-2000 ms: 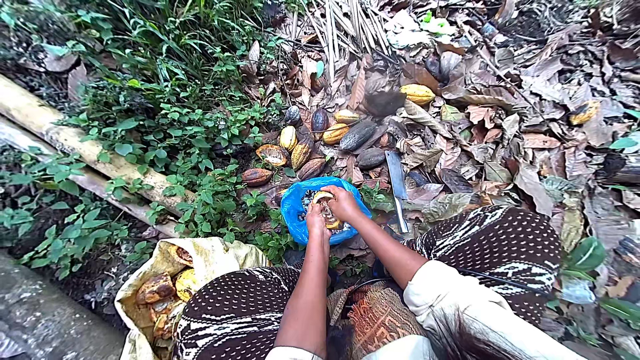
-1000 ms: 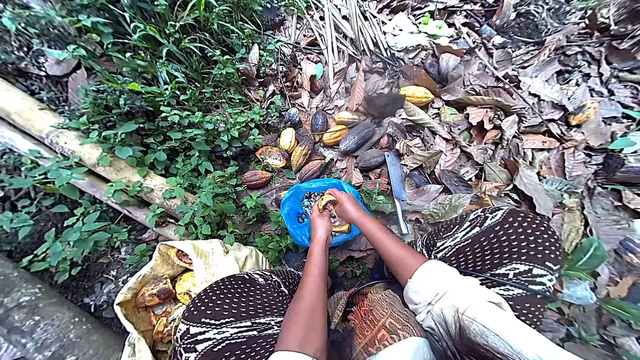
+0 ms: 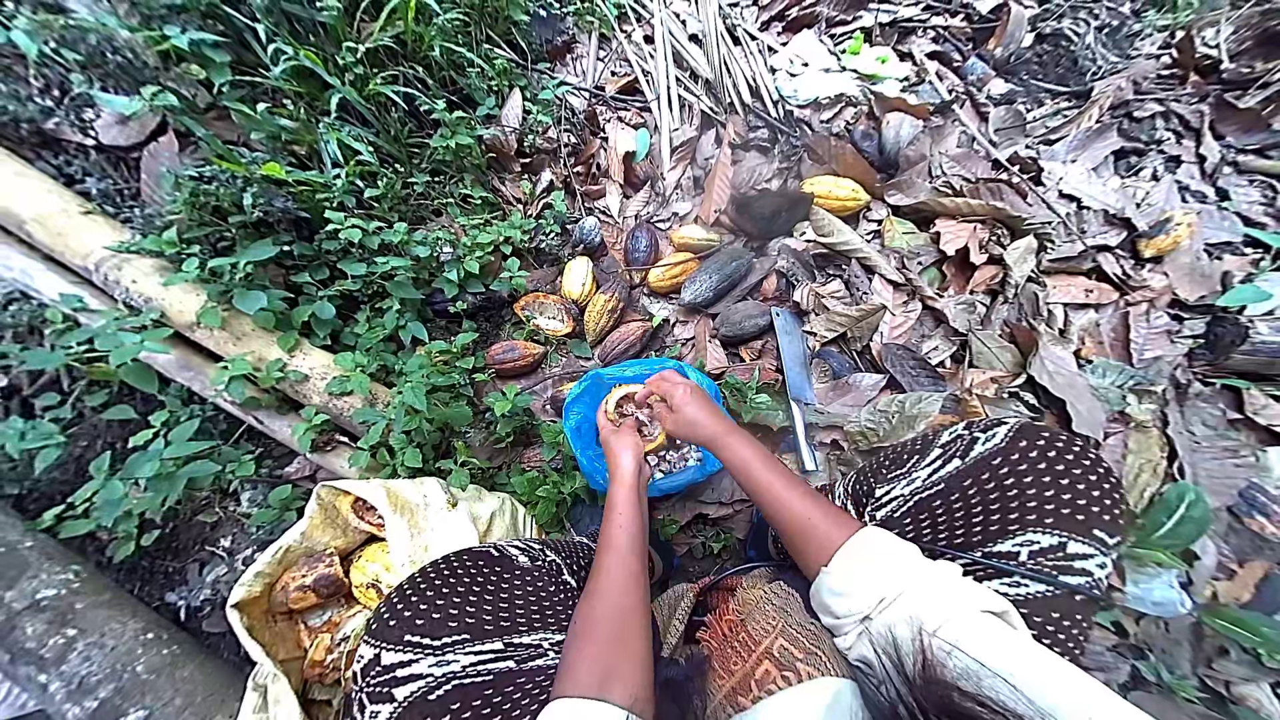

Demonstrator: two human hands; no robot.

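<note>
My left hand (image 3: 622, 442) holds an opened yellow cacao pod (image 3: 630, 400) over a blue plastic bag (image 3: 588, 390) that lies spread open like a bowl. The fingers of my right hand (image 3: 684, 405) reach into the pod's hollow, at the pale beans; whether they grip any is hidden. Loose whitish cacao beans (image 3: 675, 458) lie in the bag below. To the right of the bag a machete-like knife (image 3: 793, 360) rests on the leaves, its handle towards me. Whole cacao pods (image 3: 672, 272), yellow, brown and dark, lie beyond the bag, with one cut pod (image 3: 547, 314) among them.
A pale sack (image 3: 430, 515) with empty pod husks (image 3: 310, 582) stands at my lower left. Bamboo poles (image 3: 180, 300) run along the left, beside green plants (image 3: 400, 230). A grey log or pipe (image 3: 90, 620) lies at the bottom left. Dry leaves (image 3: 1075, 385) cover the ground at right.
Both hands stay over the blue bag while the pod and fingers shift slightly. The pod's hollow now faces up more, with my right fingers at it.
</note>
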